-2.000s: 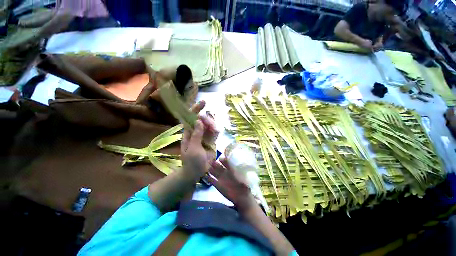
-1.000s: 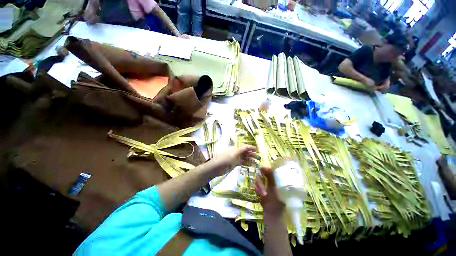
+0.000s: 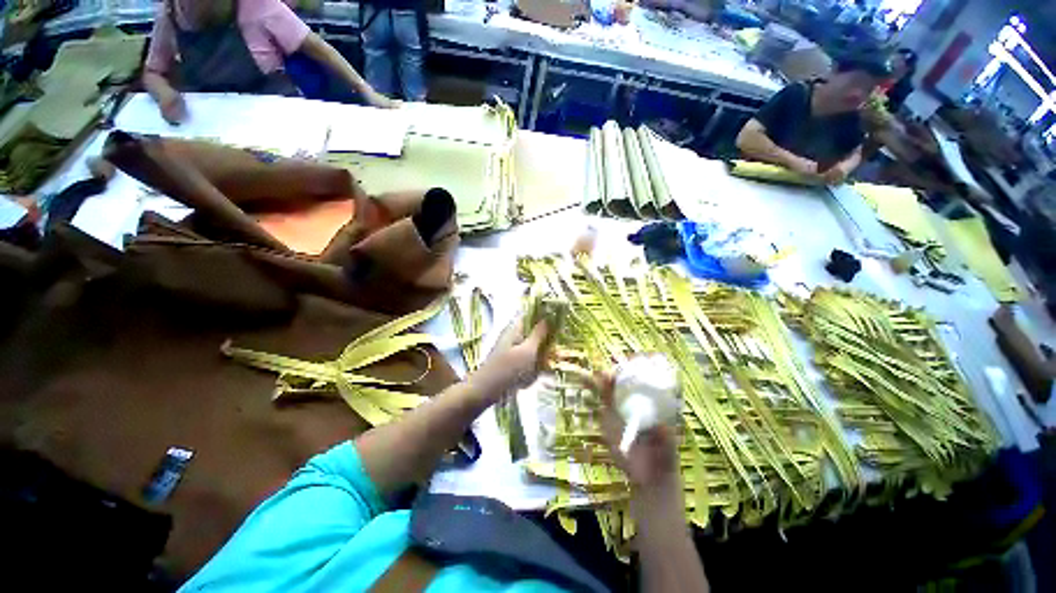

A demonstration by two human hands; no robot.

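Observation:
My left hand [image 3: 518,351] is over the left edge of the strip pile, its fingers closed on the end of a yellow-olive strip [image 3: 547,310]. My right hand [image 3: 639,446] holds a white squeeze bottle [image 3: 646,392] above the pile, its pale nozzle pointing down and towards me. The criss-crossed strip pile [image 3: 741,400] lies under and to the right of my hands, ends overhanging the near table edge. A few strips [image 3: 469,324] lie left of my left hand. My fingers hide part of the held strip.
Looped loose strips [image 3: 347,373] lie on brown material [image 3: 278,446] at left. A denser strip pile [image 3: 897,382] is at right. Behind are a blue tray [image 3: 724,253], curved panels [image 3: 628,174] and flat panels [image 3: 446,174]. People [image 3: 811,122] are across the table.
My left hand has moved slightly left and now grips a strip end; a second ago its fingers were spread. The bottle has moved left and up, its nozzle now foreshortened. The view has shifted.

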